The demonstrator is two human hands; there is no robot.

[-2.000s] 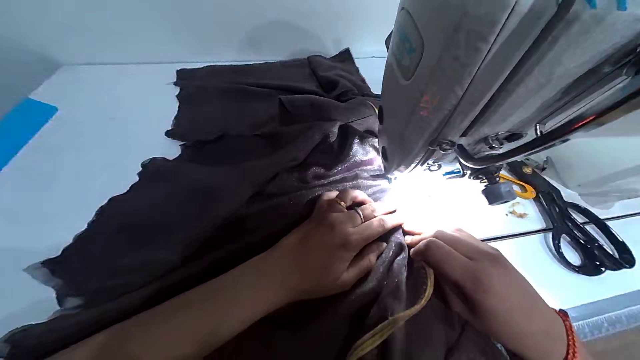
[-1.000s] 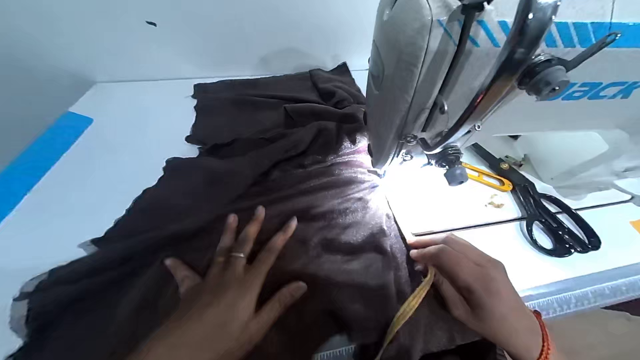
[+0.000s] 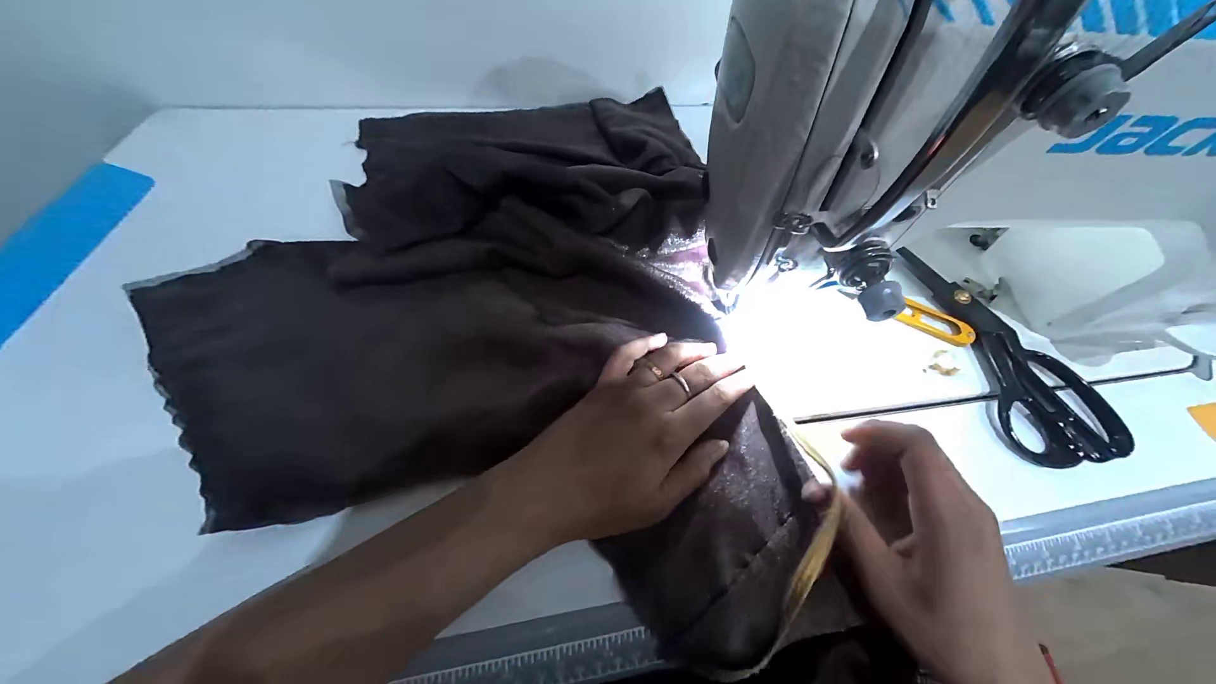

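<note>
Dark brown fabric (image 3: 408, 351) lies across the white table, its right edge under the bright needle area of a Jack sewing machine (image 3: 788, 123). My left hand (image 3: 655, 427), with rings on two fingers, rests flat on the fabric just below the needle area and holds nothing. A narrow golden-yellow trim (image 3: 815, 560) runs down the fabric's right edge. My right hand (image 3: 921, 532) is beside that edge, slightly blurred, its fingers curled and apart, the thumb near the trim; whether it pinches the trim is unclear. Glare hides the needle and presser foot.
Black-handled scissors (image 3: 1054, 399) and a yellow-handled tool (image 3: 936, 321) lie right of the needle area. A measuring tape strip (image 3: 1111, 541) runs along the table's front edge. Blue tape (image 3: 76, 237) is at the left, with the wall behind.
My left hand has moved from the lower left of the fabric up to the needle area, its fingers closer together. The fabric's left part lies differently. My right hand's fingers have parted from the fabric edge.
</note>
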